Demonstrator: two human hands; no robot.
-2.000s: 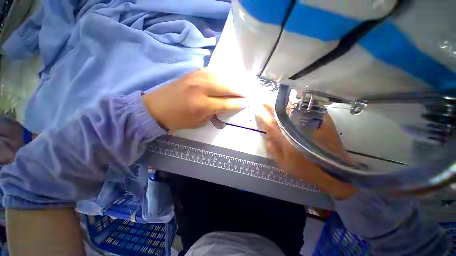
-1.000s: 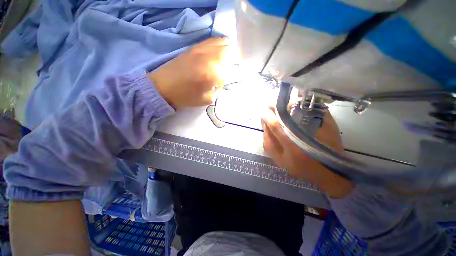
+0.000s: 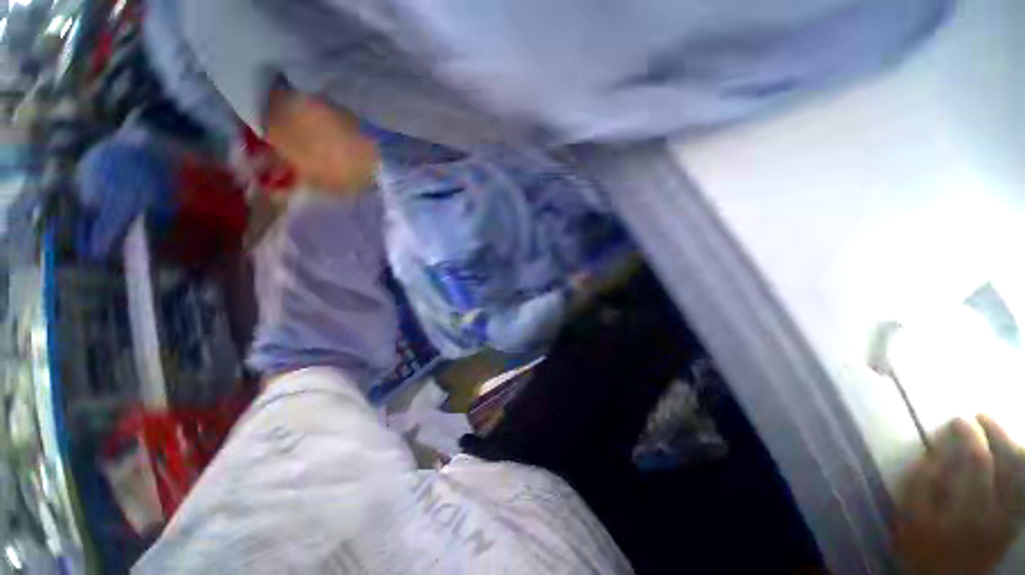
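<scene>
The light blue garment (image 3: pixel 674 79) lies blurred across the top of the view, over the table and past its left edge. My left hand (image 3: pixel 320 146) is at the garment's lower left edge, off the table; blur hides whether its fingers grip the cloth. My right hand (image 3: pixel 961 489) is on the white table (image 3: pixel 776 202) at the lower right, cut off by the frame; whether it holds anything is unclear. A small greyish piece (image 3: pixel 991 309) shows in the glare above it. The sewing machine head is out of view.
Light blue cloth (image 3: pixel 483 247) is heaped below the table edge. Red containers or items (image 3: pixel 169 455) and a blue-edged rack stand at the left, blurred. My white clothing (image 3: pixel 337 483) fills the bottom, beside a dark area under the table.
The view has swung left, away from the machine. My left hand has moved from near the needle to off the table's left side. The garment now spreads across the top.
</scene>
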